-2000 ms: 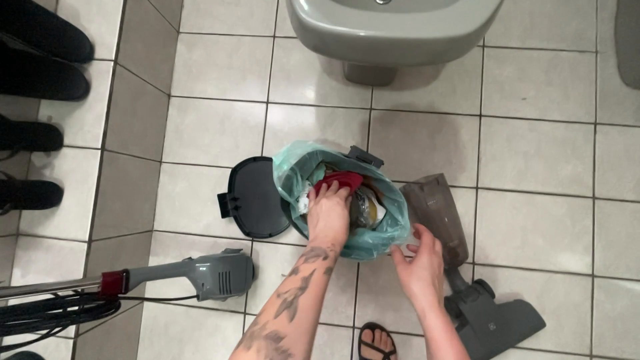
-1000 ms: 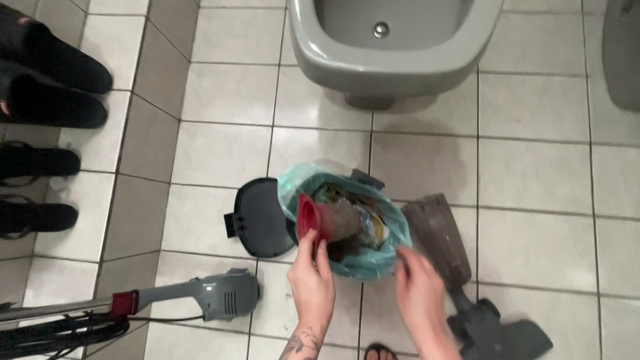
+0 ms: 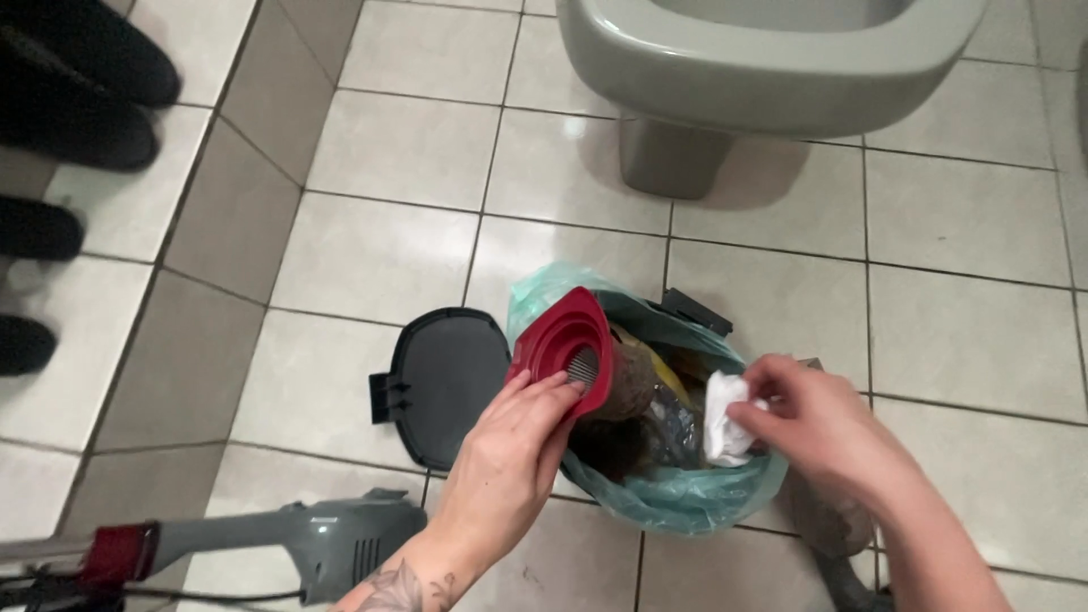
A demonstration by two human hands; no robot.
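My left hand (image 3: pixel 518 442) grips the rim of a red vacuum cleaner filter holder (image 3: pixel 552 340), tilted over a bin lined with a green plastic bag (image 3: pixel 688 501). The filter's far end (image 3: pixel 625 382), coated in grey dust, points into the bag. At the bag's right side, my right hand (image 3: pixel 799 416) pinches a crumpled white paper or tissue (image 3: pixel 725 416) between thumb and fingers. Inside the bag lie clear and yellow wrappers (image 3: pixel 676 425) and dark debris. A black bin lid (image 3: pixel 450 387) lies to the left of the bag, partly behind the red rim.
A grey ceramic basin-like fixture (image 3: pixel 765 85) on a pedestal stands at the top. A grey upright vacuum body (image 3: pixel 340 544) lies at lower left. Its transparent dust container (image 3: pixel 829 510) is partly behind my right arm. Dark footwear (image 3: pixel 85 93) stands on the tiled step at left.
Two seconds ago my left hand was inside the bag on the red part; it now holds that part tilted above the rubbish. My right hand has gone from the bag's edge to the white paper.
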